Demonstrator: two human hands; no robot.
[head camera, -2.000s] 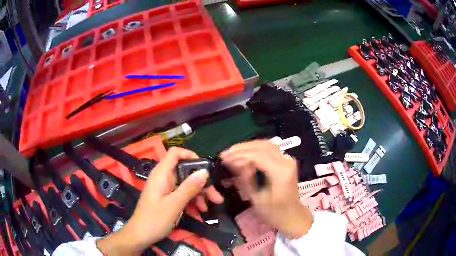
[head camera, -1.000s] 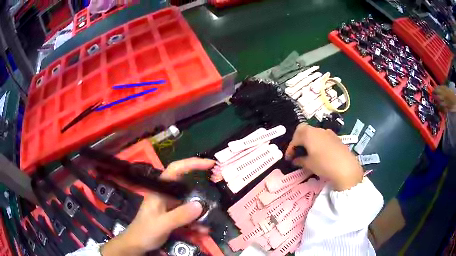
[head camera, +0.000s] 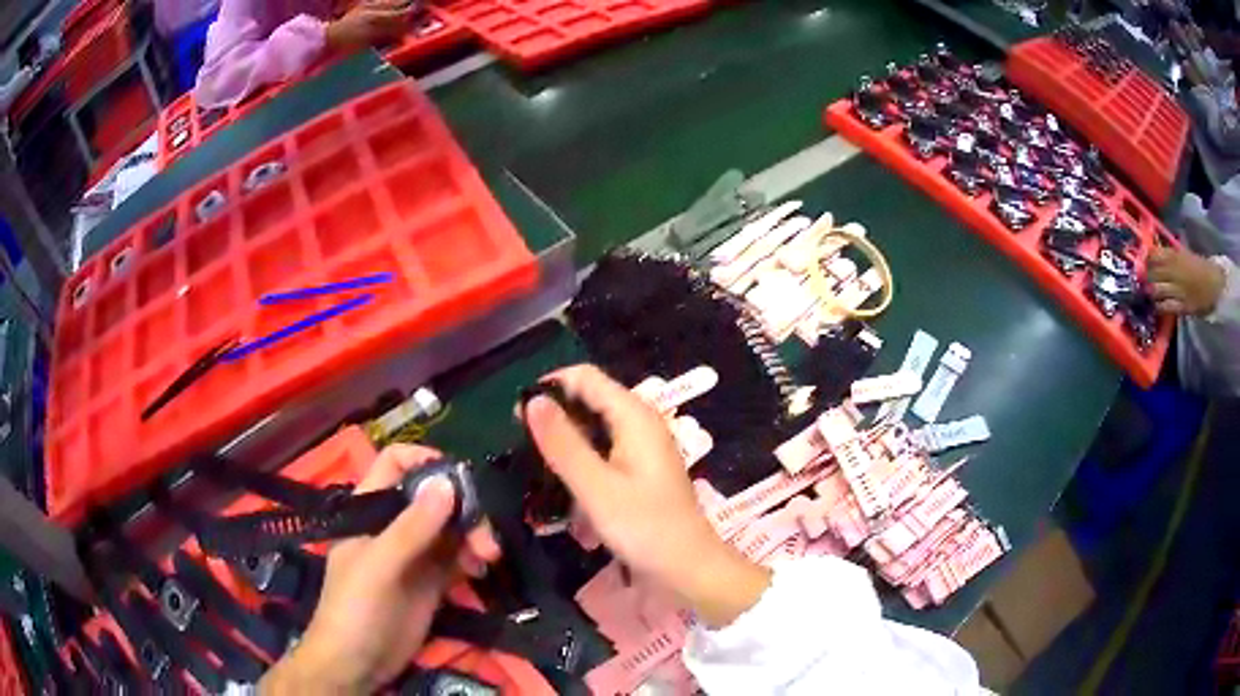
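My left hand (head camera: 388, 585) grips a smartwatch body (head camera: 446, 492) between thumb and fingers. A black strap (head camera: 320, 517) with holes extends from the body to the left. My right hand (head camera: 639, 490) holds a dark strap piece (head camera: 569, 408) between thumb and fingertips, to the right of the watch body and apart from it. Part of this piece is hidden by the fingers. Strapped smartwatches (head camera: 177, 605) lie in rows over the near red tray (head camera: 354, 456). A heap of black straps (head camera: 666, 326) lies beyond my right hand.
A raised red pocket tray (head camera: 449, 252) holds blue sticks (head camera: 306, 326) and dark tweezers (head camera: 188, 378). Pink straps (head camera: 884, 517), cream straps (head camera: 789, 272) with a yellow ring (head camera: 887, 279), and grey straps (head camera: 941, 381) lie right. A filled red tray (head camera: 1149, 356) has another person's hand (head camera: 1186, 282) at it.
My right hand has moved from the strap heap back left toward the watch body, now with a dark strap piece. My left hand keeps the watch, moved slightly left and up. The view has shifted.
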